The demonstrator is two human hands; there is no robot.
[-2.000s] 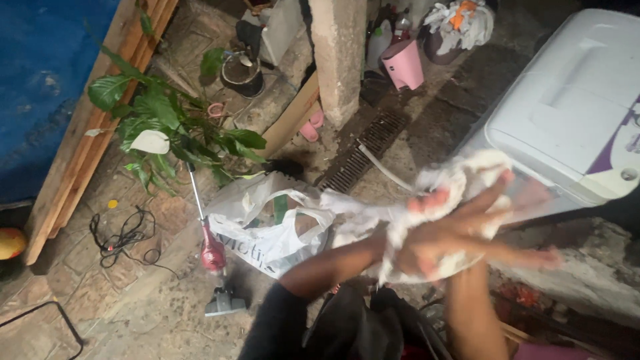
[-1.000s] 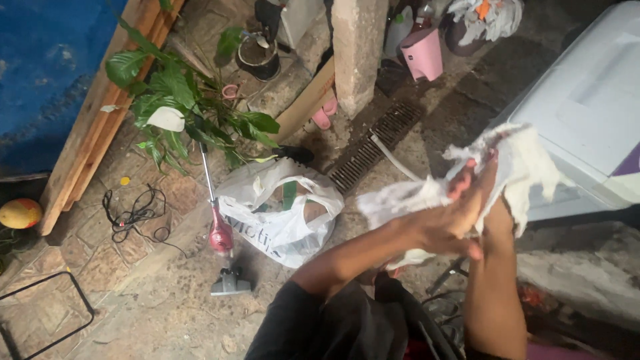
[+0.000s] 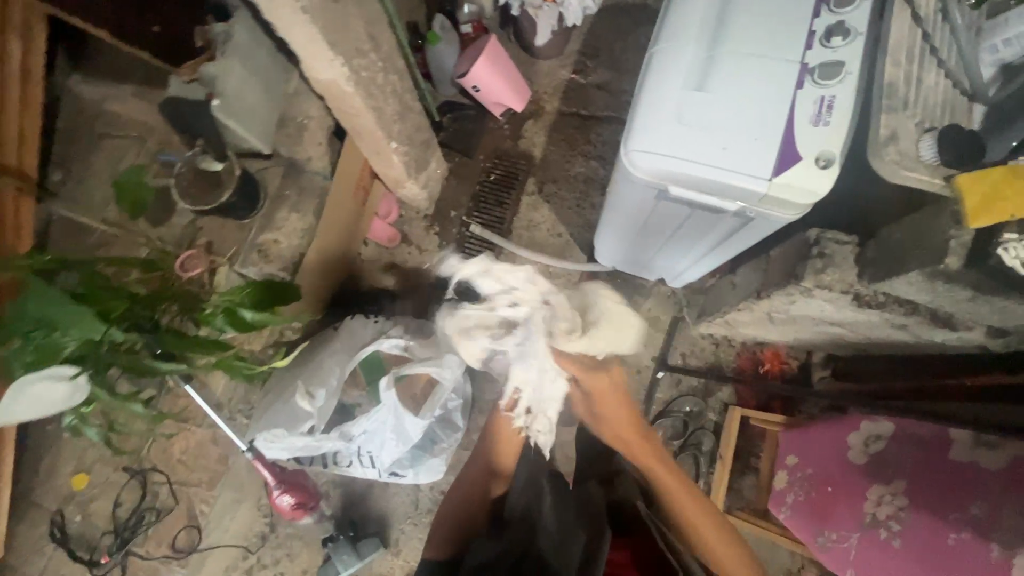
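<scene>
A bunched, ragged white cloth [image 3: 520, 312] hangs between my hands in the middle of the view, blurred by motion. My right hand [image 3: 596, 392] grips its lower right side, fingers curled in. Draped cloth hides most of my left hand [image 3: 512, 408], whose wrist shows just under the cloth's lower edge; its fingers cannot be seen. A small dark patch shows at the cloth's upper left. Left of the cloth, a white plastic bag [image 3: 424, 440] with printed writing lies on the ground.
A white washing machine [image 3: 712, 112] stands at upper right, its hose [image 3: 544, 256] reaching a floor grate [image 3: 496, 196]. A red stick vacuum [image 3: 288, 488], a cable [image 3: 120, 512] and a leafy plant [image 3: 72, 320] are at left. A pink bin [image 3: 492, 76] stands near a pillar [image 3: 376, 96].
The cloth and my hands have moved away from beside the washing machine to near the plastic bag. The view has turned, showing more on the right.
</scene>
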